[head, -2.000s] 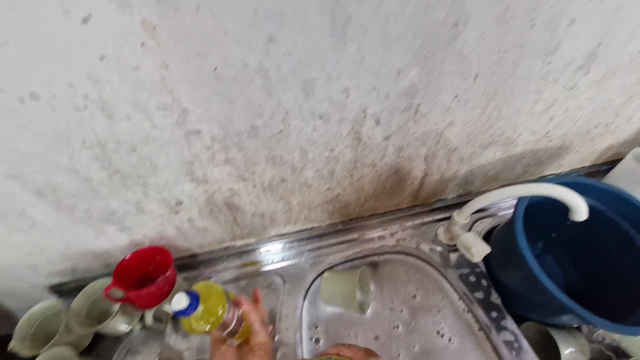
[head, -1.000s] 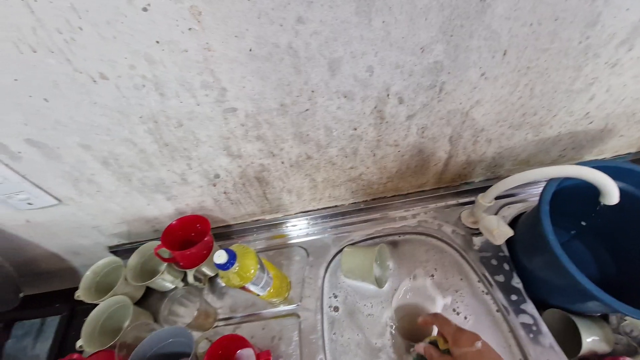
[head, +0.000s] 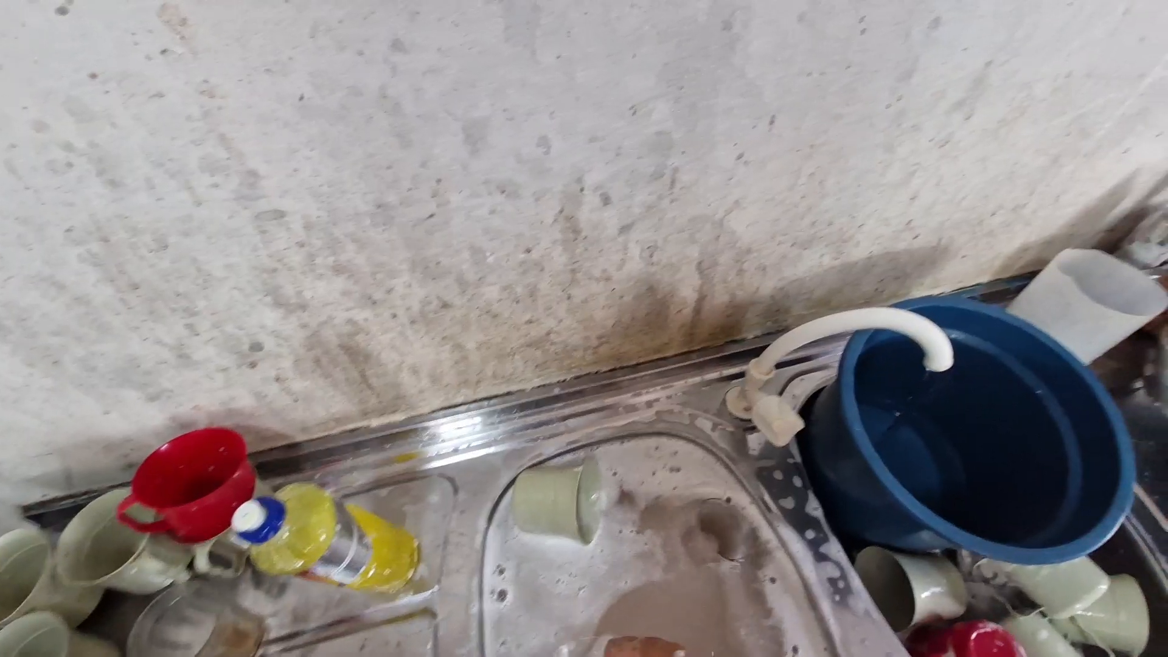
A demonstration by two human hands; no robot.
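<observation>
Only a small part of a hand, seemingly my right hand [head: 643, 647], shows at the bottom edge over the steel sink basin [head: 547, 593]; what it holds is hidden. My left hand is out of view. A pale green cup [head: 549, 502] lies on its side in the basin, beyond the hand. Some brownish water lies by the drain. On the drainboard left of the basin, a bottle of yellow liquid [head: 385, 550] with a blue and white cap lies tilted, its cap near a red cup [head: 190, 484].
Pale green cups [head: 114, 543] and a clear container [head: 192, 625] stand at the lower left. A white curved faucet [head: 853, 321] drips into a large blue tub [head: 995, 545] on the right. Below the tub lie more cups [head: 926, 589] and red ware [head: 976, 641]. A white container [head: 1077, 306] leans behind it.
Two seconds ago a hand was on the yellow bottle; by one second ago it had let go. The hand seen at the basin's lower right one second ago now shows only at the bottom edge.
</observation>
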